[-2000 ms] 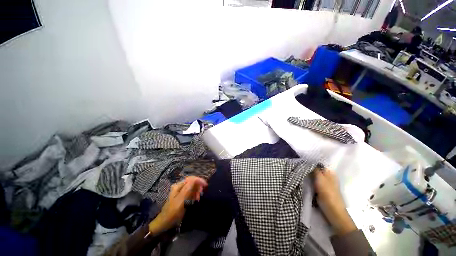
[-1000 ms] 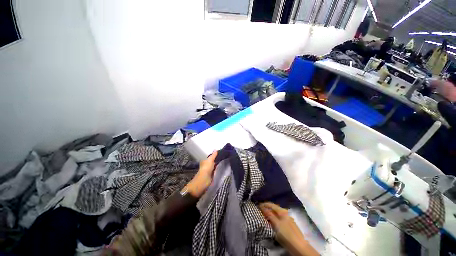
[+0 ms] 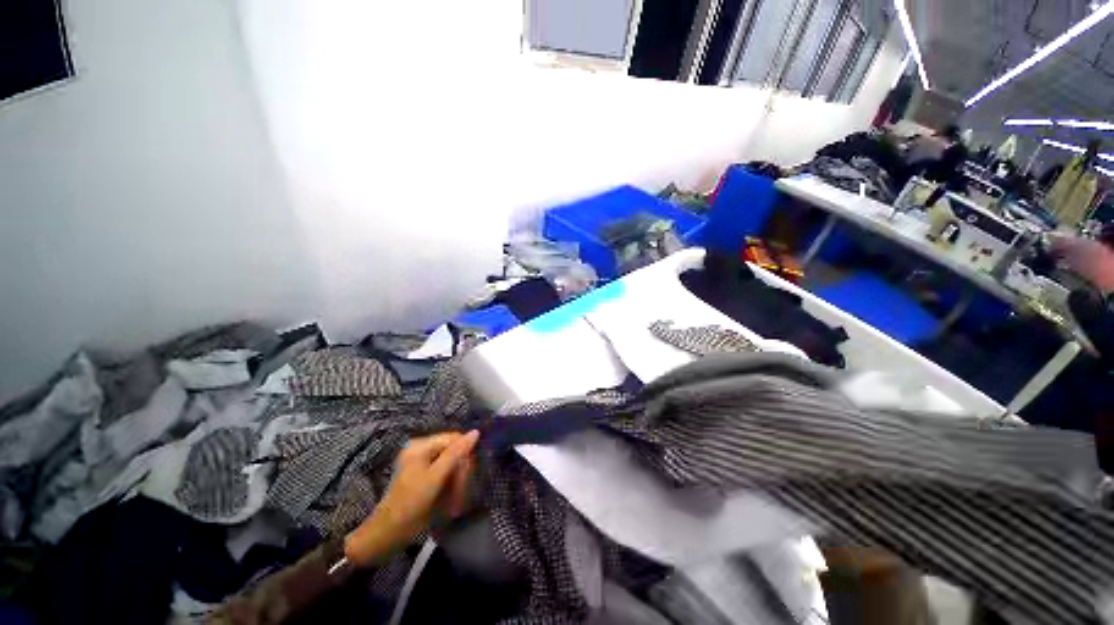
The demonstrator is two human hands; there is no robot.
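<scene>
My left hand point(image 3: 422, 486) is shut on the navy edge point(image 3: 538, 425) of a garment piece. Its black-and-white checked fabric panel point(image 3: 880, 452) is spread out to the right, blurred, above the white table point(image 3: 525, 366). More checked cloth and a pale layer hang below the navy edge. A blurred brown patch shows under the panel at the bottom right; I cannot tell whether it is my right hand or sleeve. The sewing machine head is hidden behind the cloth. A small checked piece point(image 3: 702, 336) lies on the table.
Piles of checked, grey and dark pieces point(image 3: 330, 427) lie on the left along the white wall. A black heap point(image 3: 764, 311) lies at the table's back edge. A blue bin point(image 3: 617, 220) stands behind. Another table with machines point(image 3: 880, 210) is at the back right.
The garment piece was bunched between both hands; its checked panel is now swung out to the right over the machine. My left hand has moved left and down. My right hand is no longer clearly seen.
</scene>
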